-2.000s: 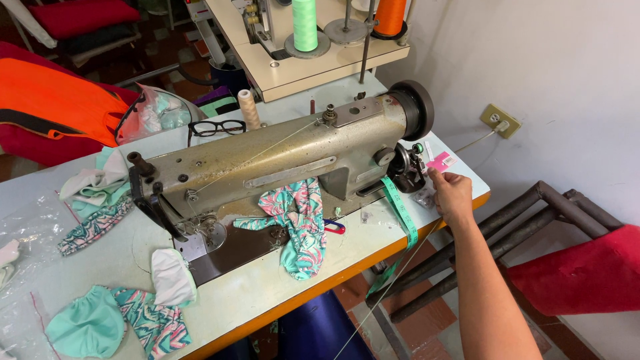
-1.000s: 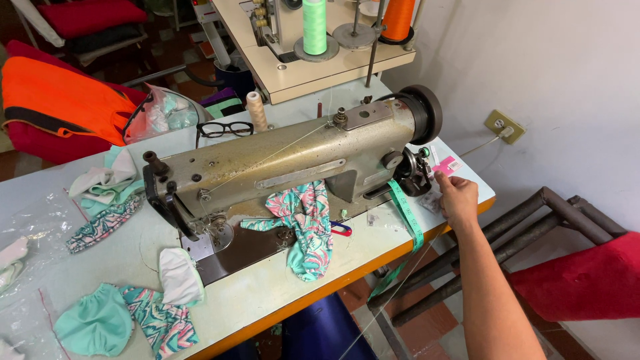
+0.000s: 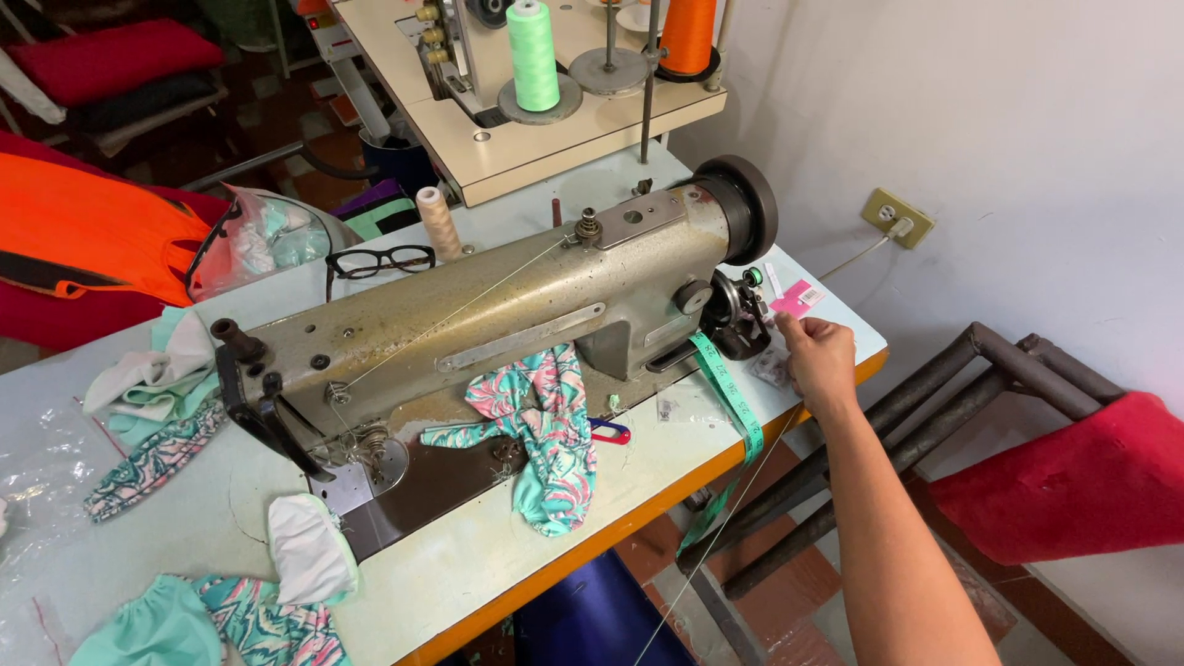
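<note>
My right hand (image 3: 819, 356) is beside the bobbin winder (image 3: 737, 314) at the right end of the sewing machine (image 3: 518, 287), thumb and forefinger pinched together; what lies between them is too small to tell. Just beyond the fingertips lies a pink tag (image 3: 797, 300), and a small clear plastic bag (image 3: 770, 366) is next to the hand. A thread runs down from near the hand past the table edge. A green measuring tape (image 3: 731, 393) hangs over that edge. Patterned fabric (image 3: 555, 435) lies on the machine bed. My left hand is out of view.
Black-framed glasses (image 3: 379, 262) and a beige thread cone (image 3: 437, 223) sit behind the machine. Fabric pieces (image 3: 153, 624) and a white cup-shaped piece (image 3: 311, 550) lie at the front left. A second machine table (image 3: 573, 139) stands behind. Dark metal bars (image 3: 925, 435) and red cloth (image 3: 1082, 481) are at the right.
</note>
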